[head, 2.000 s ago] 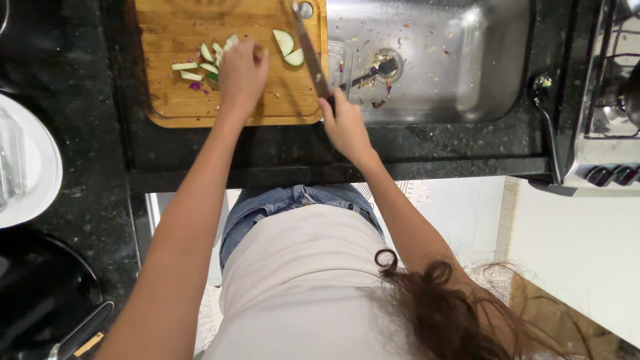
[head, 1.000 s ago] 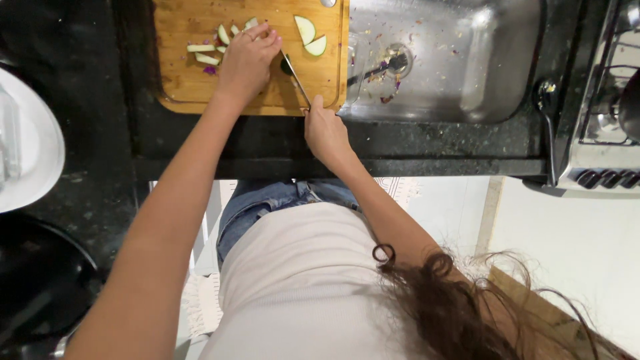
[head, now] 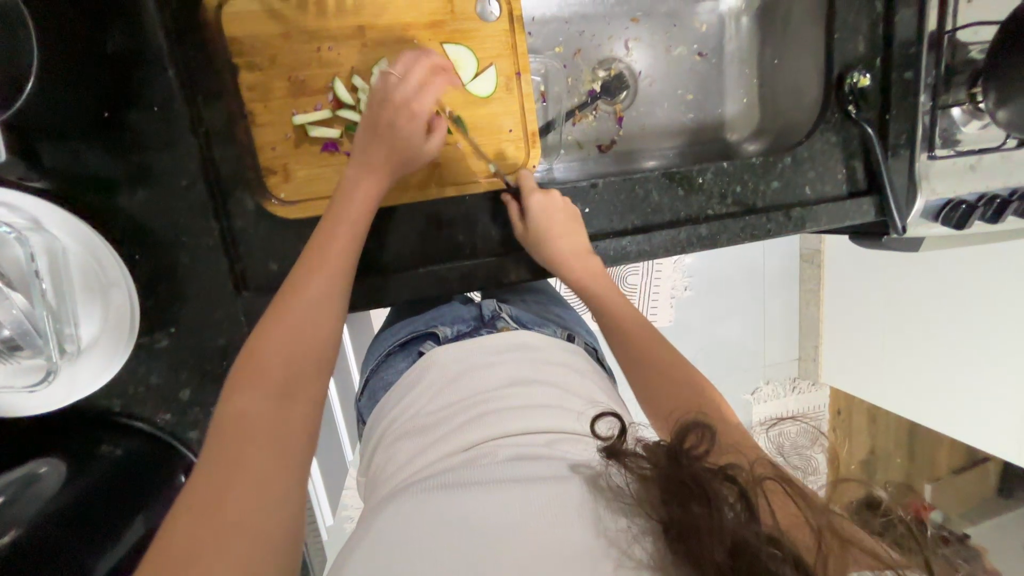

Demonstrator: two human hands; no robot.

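My right hand [head: 550, 222] is closed on the handle of a kitchen knife [head: 478, 150], whose blade points up and left over the wooden cutting board [head: 416, 189]. Beside the blade, my left hand [head: 406, 108] rests low over the board with bent fingers; whether it holds a piece underneath is hidden. Pale green-edged vegetable sticks [head: 323, 131], possibly zucchini, lie left of that hand. Two pale vegetable slices [head: 482, 82] with green skin lie to its right. Purple scraps [head: 330, 147] are near the sticks.
Right of the board, a steel sink [head: 720, 112] holds food scraps and a dark utensil [head: 578, 110] at the drain. A white bowl [head: 108, 320] with glass containers stands at left, above a black pan [head: 88, 496]. A gas stove [head: 976, 172] is at far right.
The knife was raised near the board's right side two seconds ago; its blade has come down left, beside my left hand. My left hand's fingers have shifted slightly.
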